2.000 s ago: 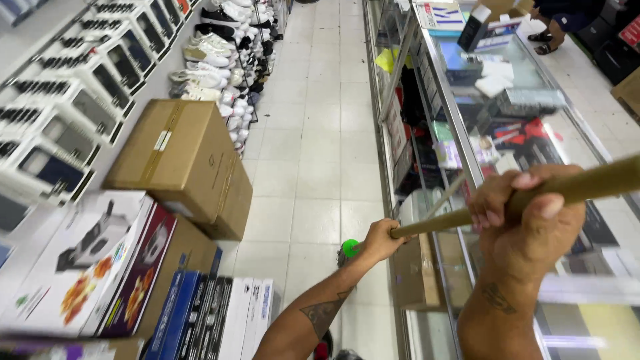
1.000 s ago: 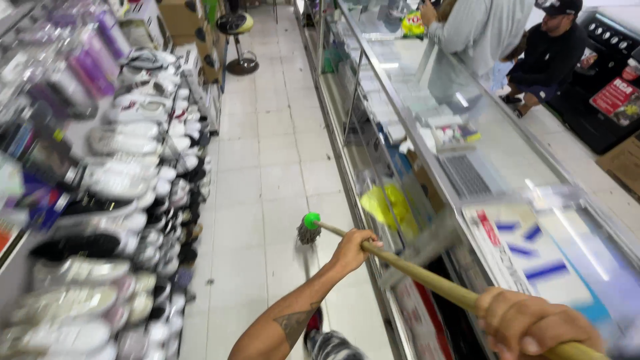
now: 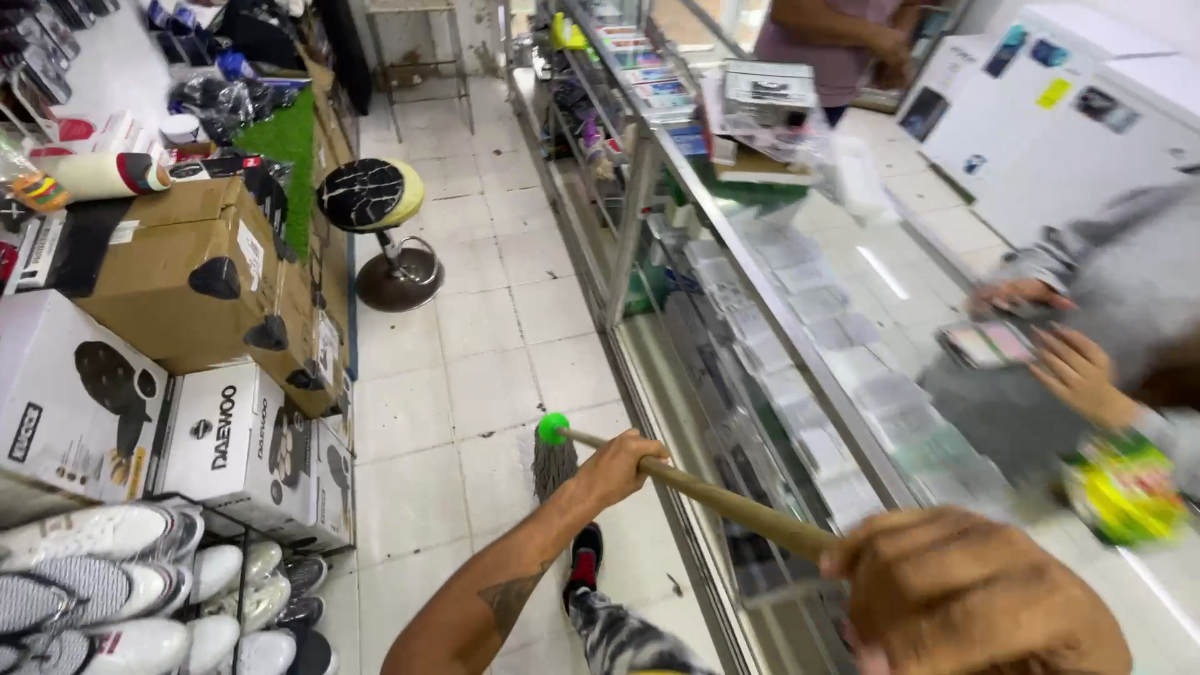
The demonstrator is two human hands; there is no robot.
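A mop with a wooden handle [image 3: 741, 502] slants from the lower right down to the tiled floor. My left hand [image 3: 623, 466] is closed round the handle a little above its green socket [image 3: 553, 428]. The grey string mop head [image 3: 554, 467] lies against the white tiles, partly hidden by my forearm. Large and close at the lower right, my right hand [image 3: 975, 595] grips the upper part of the handle, over the edge of the glass display counter [image 3: 797, 347]. My shoe [image 3: 585, 561] stands just behind the mop head.
A round stool [image 3: 371, 194] with a metal base stands in the aisle beside cardboard boxes [image 3: 178, 272]. Wrapped shoes [image 3: 94, 581] fill a rack at the lower left. Across the counter, a person's hands [image 3: 1078, 370] are at a phone; another person [image 3: 834, 47] stands farther back.
The view has moved far along the aisle; the stool and boxes are now near. Both hands still hold the mop handle. The mop head, barely seen at first, now shows on the floor.
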